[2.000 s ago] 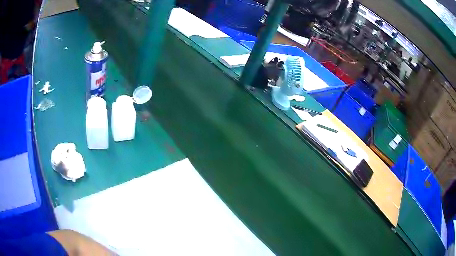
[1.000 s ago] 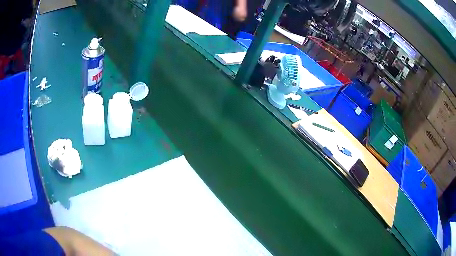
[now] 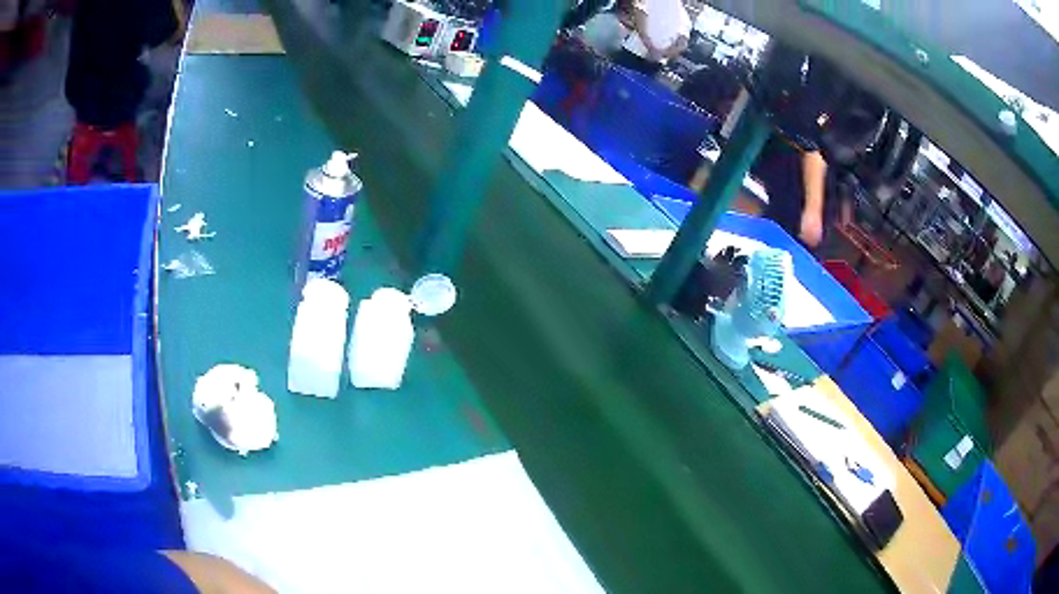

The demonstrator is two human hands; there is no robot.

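Observation:
A large flat white sheet [image 3: 395, 528] lies at the near end of the green bench, cut off by the bottom edge. Part of my left forearm, with a blue sleeve, shows at the bottom left; my left hand is below the picture. My right hand is not in view. A crumpled white wad [image 3: 235, 408] lies beyond the sheet near the bench's left edge. Two white bottles stand beside it, the left one [image 3: 318, 339] closer to the wad and the right one [image 3: 381, 340] with its round lid open. A blue and white spray can [image 3: 330, 221] stands behind them.
A blue tote [image 3: 76, 273] with a white sheet inside is left of the bench. Small scraps [image 3: 194, 226] lie farther along. A green post [image 3: 494, 145] rises by the central strip. Opposite are a teal fan [image 3: 753, 304], a notebook [image 3: 830, 447], a dark case [image 3: 883, 518] and a person [image 3: 801, 174].
The view has turned left and up, so bench things appear lower and farther right. More of the tote shows and less of my forearm. The bench things keep their places.

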